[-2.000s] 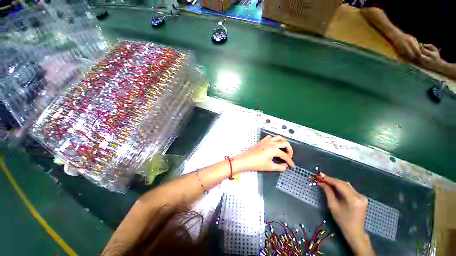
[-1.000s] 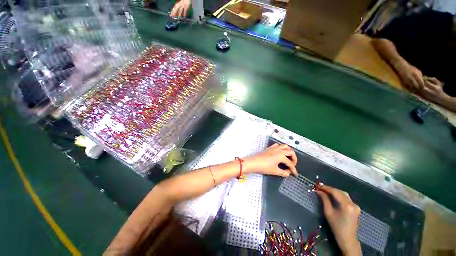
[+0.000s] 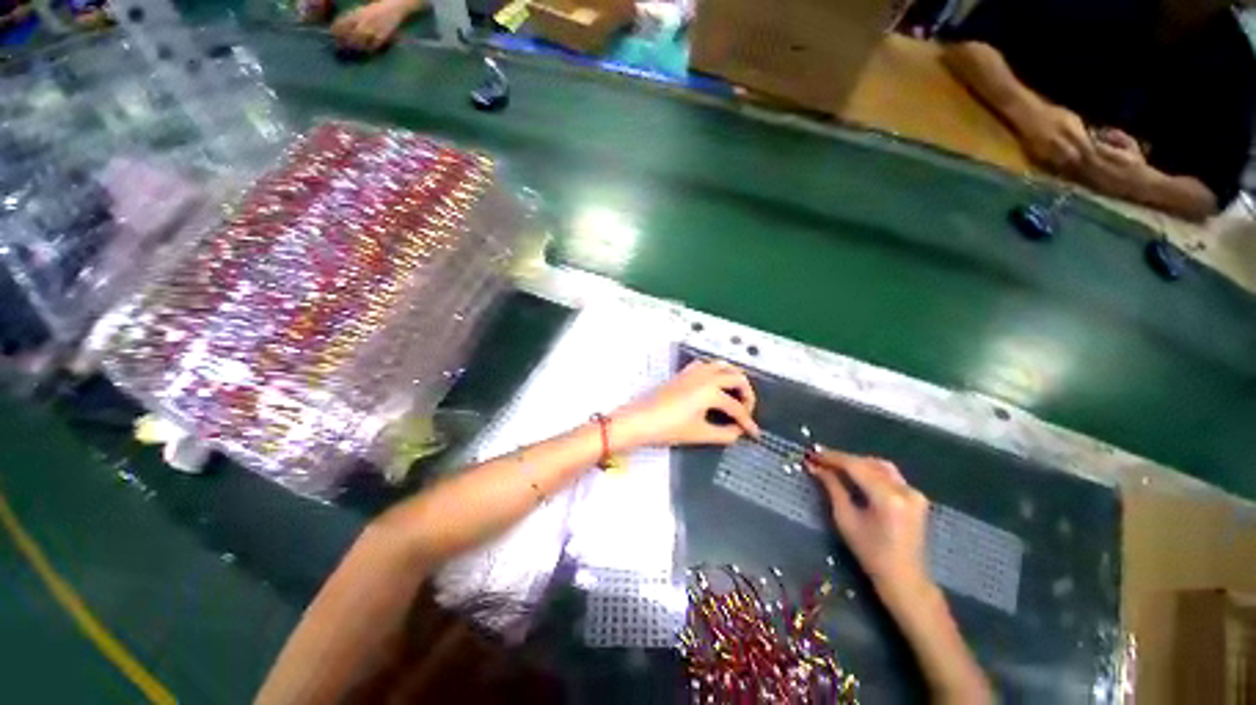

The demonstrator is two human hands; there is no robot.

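Observation:
A grey perforated plate [image 3: 972, 554] lies flat on the dark green mat, under both hands. My left hand [image 3: 700, 408] is at the plate's far left edge, thumb and fingertip close together; whether it pinches anything is too small to tell. My right hand [image 3: 871, 507] pinches small wired components [image 3: 809, 457] just above the plate's left part and hides the plate's middle. A loose pile of red-wired, brass-tipped components [image 3: 760, 642] lies near my body, below the plate.
Whitish spare perforated sheets [image 3: 631, 606] lie under my left forearm. A stack of filled trays [image 3: 310, 296] stands at left, with clear plastic packaging [image 3: 83, 179] beyond. Dark round parts [image 3: 1033, 219] sit on the green conveyor [image 3: 771, 221]. A person's hands [image 3: 1081, 146] are at upper right.
The view has shifted. Dark parts on the conveyor have moved left, and a second one shows at right. Both hands stay near the same part of the plate, the right still pinching.

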